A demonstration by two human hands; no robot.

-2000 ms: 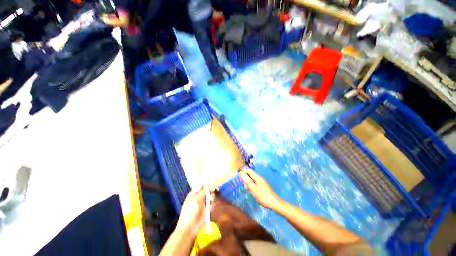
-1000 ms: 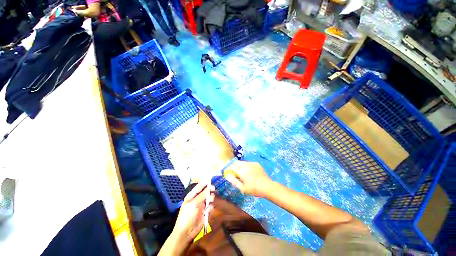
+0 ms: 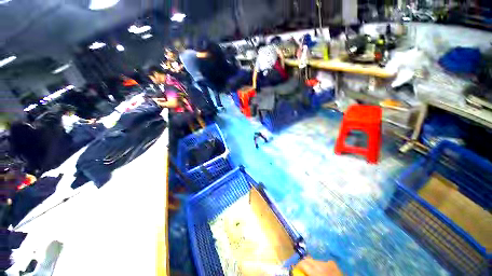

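Observation:
My right hand (image 3: 318, 267) is at the bottom edge, blurred and cut off. Its fingers are closed round a yellow-handled tool (image 3: 297, 271), of which only a small part shows. My left hand is not recognisable in the picture. A pale blurred shape (image 3: 263, 268) lies left of the yellow tool at the bottom edge; I cannot tell what it is. Just in front is a blue plastic crate (image 3: 200, 229) with a tan cardboard sheet (image 3: 270, 223) leaning along its right inner side and pale scraps (image 3: 233, 229) on its bottom.
A white-topped table (image 3: 121, 215) with a yellow edge runs along the left, with dark cloth (image 3: 116, 143) on it. Another blue crate (image 3: 202, 153) holds dark cloth. A red stool (image 3: 360, 129) and a blue crate (image 3: 431, 215) stand at right. People work farther back.
The view has tilted up, showing lamps and people farther off. My hands have moved down in the picture; the left hand and white stick, seen before, have dropped out of clear view.

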